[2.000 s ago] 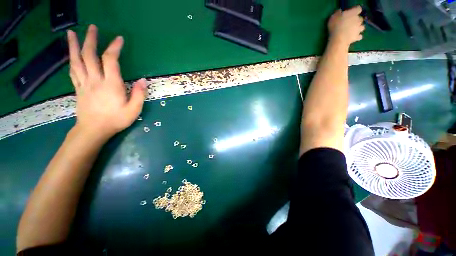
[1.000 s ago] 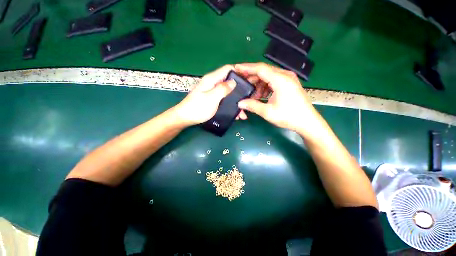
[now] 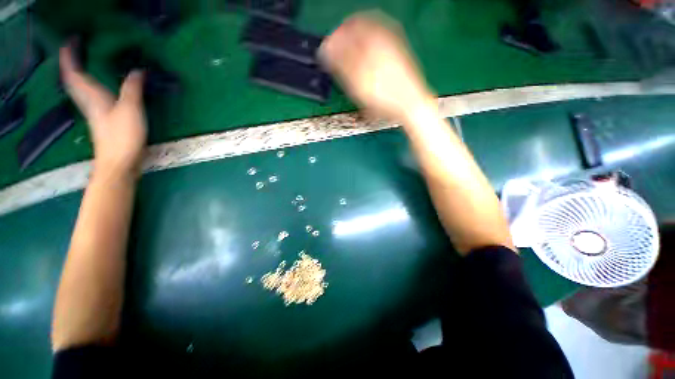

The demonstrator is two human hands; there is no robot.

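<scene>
My left hand (image 3: 111, 118) is blurred over the belt at the left, fingers apart, beside a dark blurred unit. It looks empty. My right hand (image 3: 374, 63) is strongly blurred over the belt, fingers curled, close to the right ends of overlapping black units (image 3: 290, 77). Whether it holds anything cannot be told. Another black unit (image 3: 46, 135) lies on the belt left of my left hand. A heap of tiny pale-gold rings (image 3: 302, 281) lies on the glossy green bench, with single rings (image 3: 299, 198) scattered between it and the rail.
A whitish speckled rail (image 3: 244, 138) runs between the green belt (image 3: 200, 96) and the bench. A white round fan (image 3: 590, 243) stands at the right. A dark slim rectangle (image 3: 586, 141) lies on the bench behind it. More dark units (image 3: 529, 37) lie farther right on the belt.
A second ago both hands held one black unit together over the rail. Now they are apart over the belt, left hand far left, right hand forward. The camera view has also shifted.
</scene>
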